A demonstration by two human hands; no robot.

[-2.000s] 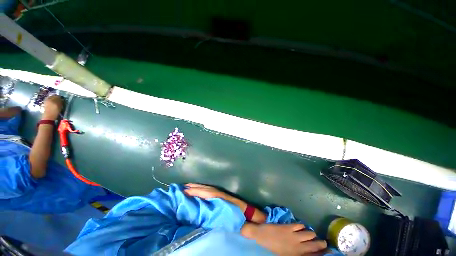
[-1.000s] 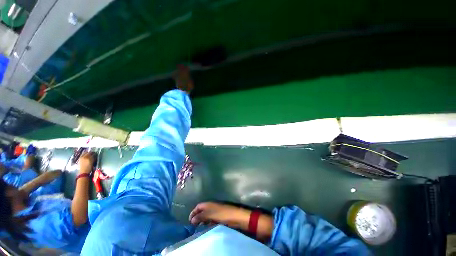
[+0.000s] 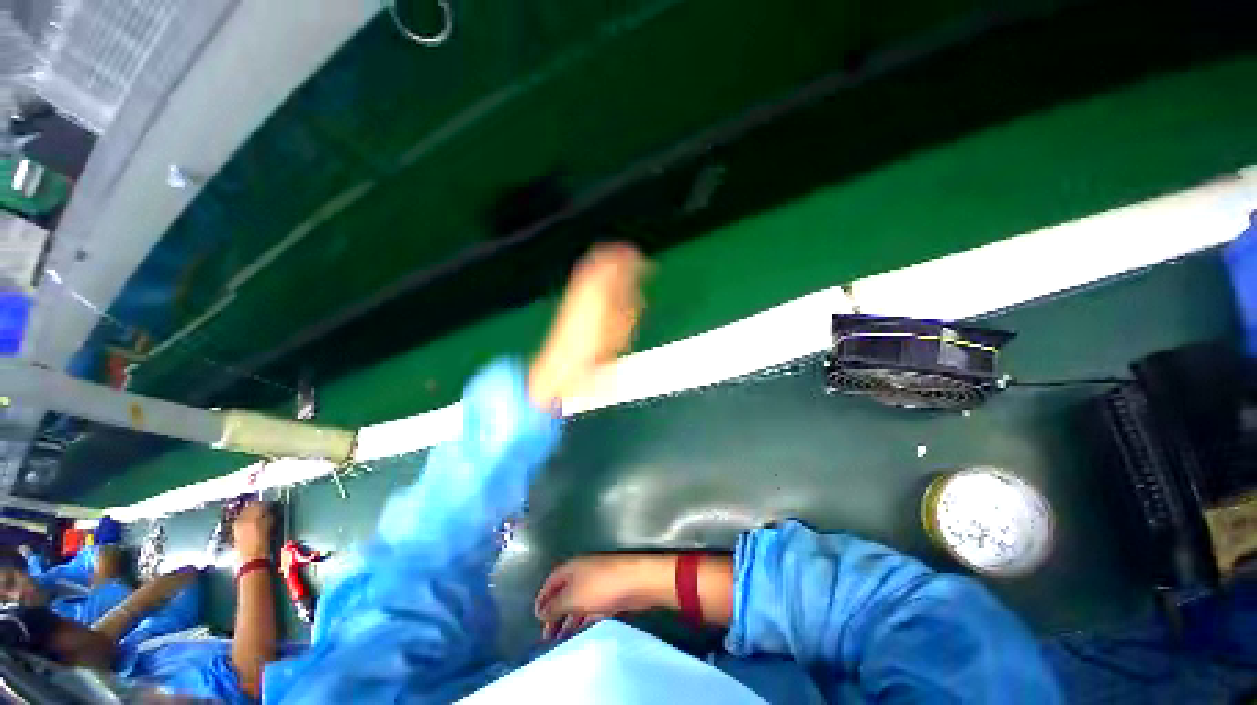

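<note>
My left hand [image 3: 593, 324] is blurred, above the white edge [image 3: 772, 338] and the near side of the green belt [image 3: 786, 262]. Whether it holds anything cannot be told. My right hand [image 3: 593, 590] rests on the green bench [image 3: 689, 482] with fingers loosely bent and nothing seen in it; a dark red strap is on the wrist. A bit of the heap of tiny purple and white parts [image 3: 510, 529] shows beside my left sleeve, which hides the rest. A faint greyish piece [image 3: 704, 187] lies on the belt, too blurred to name.
A black fan [image 3: 914, 365] stands against the white edge. A round tub with a white top [image 3: 990, 521] is at the right, beside a black box [image 3: 1188, 468]. A red air gun [image 3: 297, 572] and co-workers in blue smocks are at the left. A pale rail [image 3: 283, 435] crosses the upper left.
My left arm reached out from the bench over the belt; its hand is now nearer and farther right than one second ago. My right hand stays on the bench. The view has turned.
</note>
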